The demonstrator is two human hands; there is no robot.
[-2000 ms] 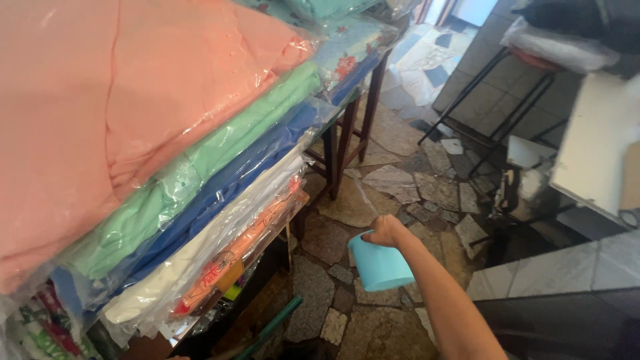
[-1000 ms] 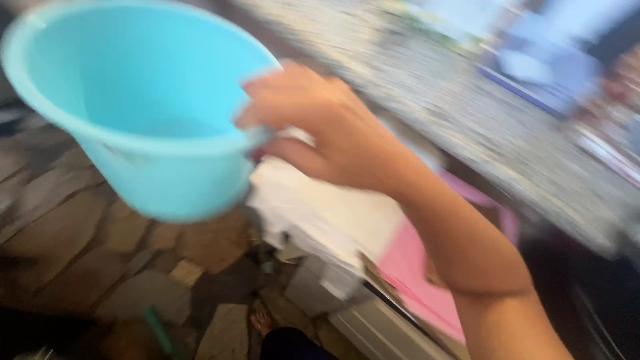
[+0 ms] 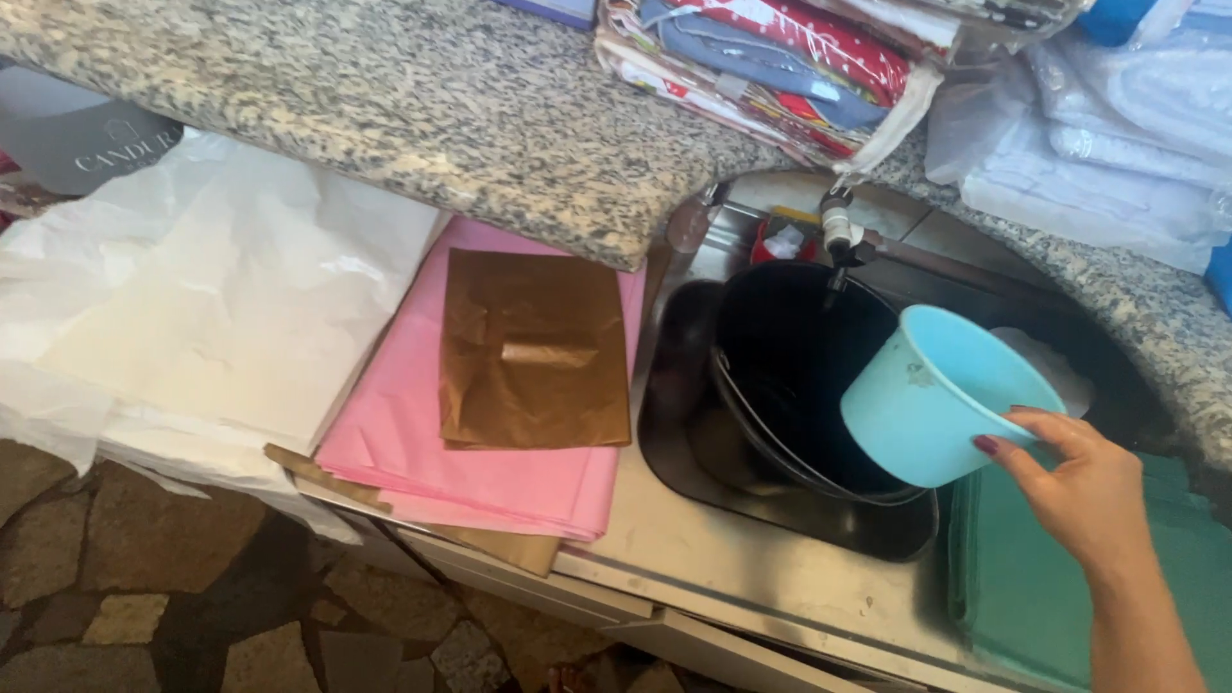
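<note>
My right hand (image 3: 1078,472) grips the rim of a light blue plastic tub (image 3: 924,404), thumb outside and fingers over the edge. The tub is tilted above the right side of a black bucket (image 3: 712,443), which has a wire handle and stands in a steel sink (image 3: 674,481). What the bucket holds is too dark to tell. A tap (image 3: 839,241) rises behind the bucket. My left hand is out of view.
A granite shelf (image 3: 404,106) overhangs the counter, with bagged folded cloths (image 3: 770,67) on it. Left of the sink lie brown paper (image 3: 539,346), pink sheets (image 3: 481,491) and white paper (image 3: 212,308). Green sheets (image 3: 1078,577) lie at the right. Stone floor (image 3: 173,539) shows below.
The view has swung from the stacked bagged cloths and stone floor to the sink counter. My right hand has brought the blue tub over the black bucket, keeping hold of its rim.
</note>
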